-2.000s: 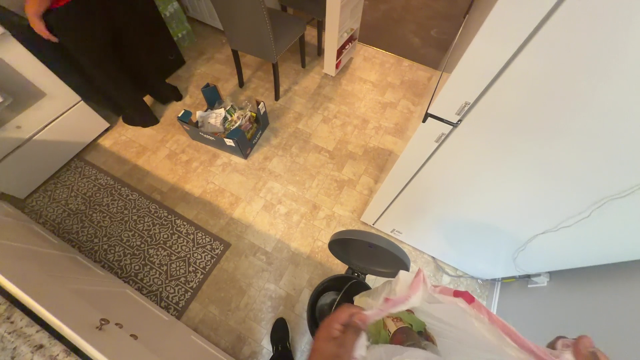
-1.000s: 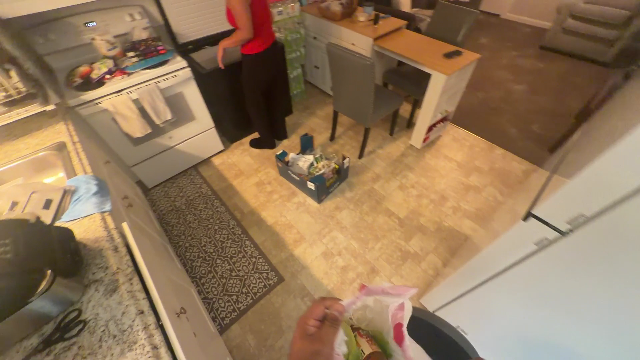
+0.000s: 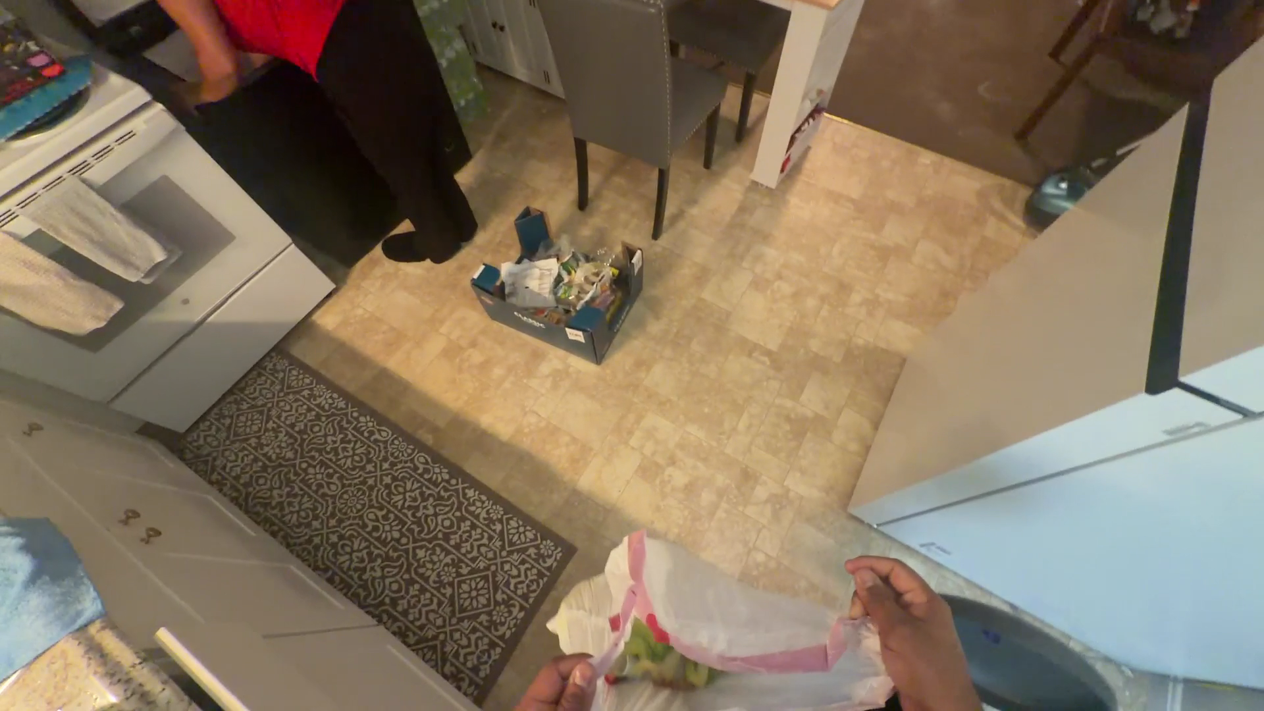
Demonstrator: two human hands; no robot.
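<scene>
A white plastic trash bag [image 3: 760, 617] with a pink drawstring band is spread between my two hands at the bottom of the view. Green and brownish scraps [image 3: 657, 660] show inside it. My left hand [image 3: 561, 683] pinches the rim on the left, only its fingertips in view. The right rim is pinched by my right hand [image 3: 904, 622], thumb against forefinger. Just right of that hand is the dark raised lid of a trash can [image 3: 1022, 657]; the bag covers what lies below it.
A cardboard box [image 3: 553, 334] full of packages sits on the floor. Beyond it a person [image 3: 385, 118] stands by the white stove [image 3: 163, 237]. Gray chair [image 3: 622, 84], patterned rug [image 3: 365, 513], lower cabinets [image 3: 227, 592] at left and a white refrigerator [image 3: 1086, 533] at right surround the floor.
The bag, bunched near one visible hand a second ago, is now stretched wide between both hands. My right hand has come back into view. The view has tilted down again.
</scene>
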